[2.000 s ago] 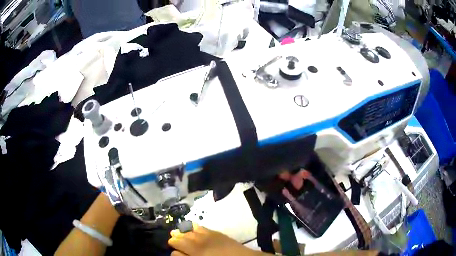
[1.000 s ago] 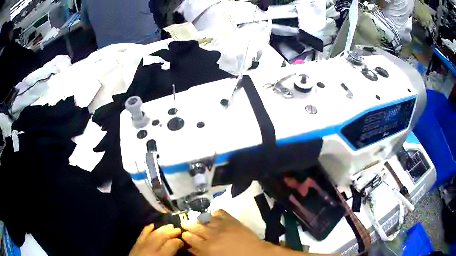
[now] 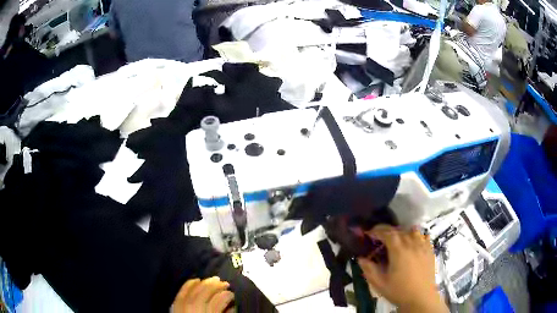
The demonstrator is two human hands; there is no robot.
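Observation:
Black fabric (image 3: pixel 79 226) lies heaped left of the sewing machine (image 3: pixel 293 147), with an edge running past the needle area (image 3: pixel 237 259). My left hand (image 3: pixel 203 297) rests on this fabric below the needle area, fingers curled, cut off by the bottom edge. My right hand (image 3: pixel 400 263) is under the machine's arm, over the spot of the smartphone, with thumb and fingertips brought together. Whether it holds something small is hard to see. Black strips (image 3: pixel 336 282) lie left of it on the machine bed.
White fabric pieces (image 3: pixel 122 177) lie between and behind the black cloth. A black band (image 3: pixel 339 143) wraps the machine head. Blue bins (image 3: pixel 525 183) stand at the right. A person in grey (image 3: pixel 156 30) is behind the table, another in white (image 3: pixel 487 27) at the upper right.
My right hand has left the needle area and moved right to the smartphone, mostly covering it. My left hand stays on the cloth. The view has shifted, so the machine appears lower and its left end farther right.

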